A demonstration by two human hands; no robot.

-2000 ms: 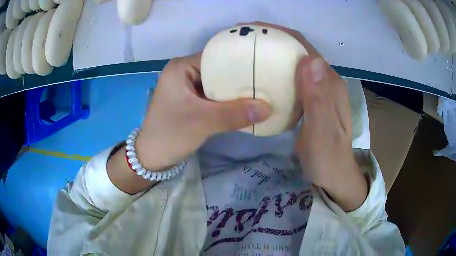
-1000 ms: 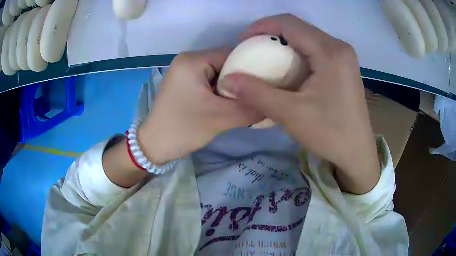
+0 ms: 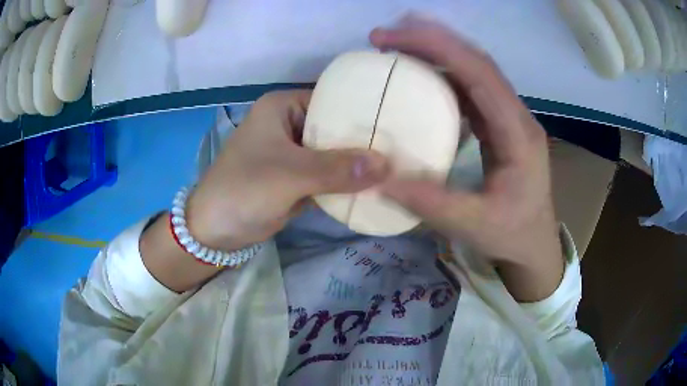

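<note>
A cream paired housing [image 3: 414, 113] is held over the lap, just below the bench edge. Its thin dark seam runs tilted from top to bottom, and no black cutouts show on this face. My left hand [image 3: 264, 166] is shut on the housing's left side, with the thumb across the seam. My right hand [image 3: 497, 166] is blurred at the right side, fingers spread and curved around it, thumb near the lower front. Whether the right fingers touch the housing is unclear.
Rows of cream shells stand on the pale bench [image 3: 286, 38] at the left [image 3: 75, 56] and right [image 3: 595, 38], with one at the top [image 3: 181, 15]. A blue stool [image 3: 68, 173] is at lower left. A brown carton [image 3: 580, 196] and translucent bag [image 3: 669, 181] are at right.
The housing has turned so its seamed face shows and the black cutouts are out of sight. My right hand has loosened from its wrap and spread its fingers. My left hand still holds on.
</note>
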